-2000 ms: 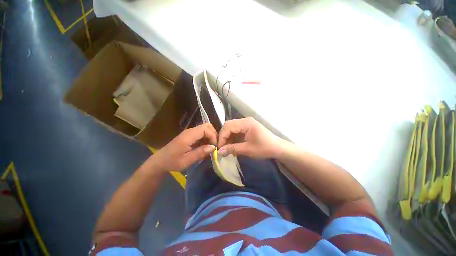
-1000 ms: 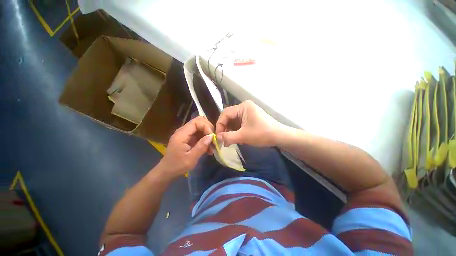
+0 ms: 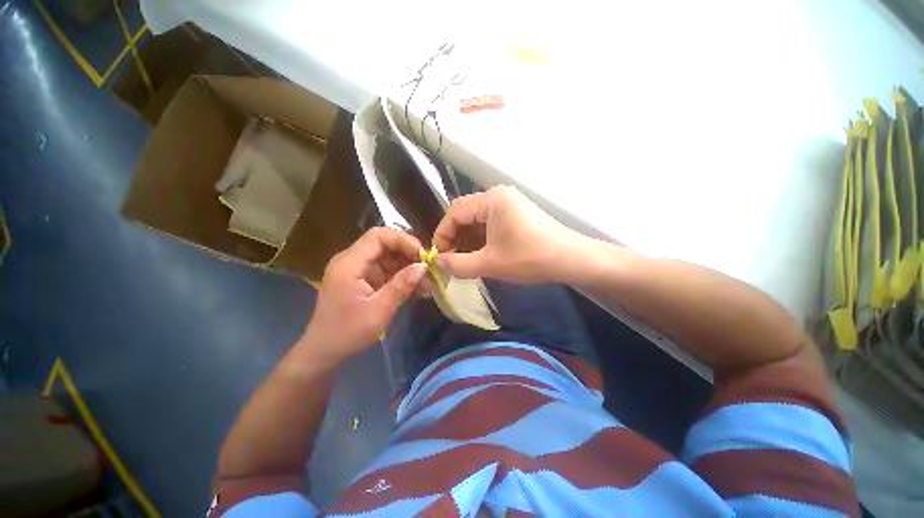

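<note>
A beige fabric cover [image 3: 466, 301] with yellow edging hangs over my lap beside the table's edge. Its pale upper part forms an open loop that leans by the table. My left hand [image 3: 360, 288] and my right hand [image 3: 512, 238] are bare and meet at the cover's yellow end [image 3: 430, 256]. Each pinches the yellow end between thumb and fingertips. Any small part between the fingertips is hidden.
The white table [image 3: 648, 132] runs along the right. Slim corded tools [image 3: 431, 91] and a red tool [image 3: 481, 102] lie near its edge. Covers with yellow ends [image 3: 876, 223] stand at the far right. An open cardboard box [image 3: 167, 192] with beige pieces is on the left.
The fingertips have shifted on the yellow end, and more yellow shows between them. The view has moved, so hands and cover appear higher in the picture. Both hands still pinch the cover.
</note>
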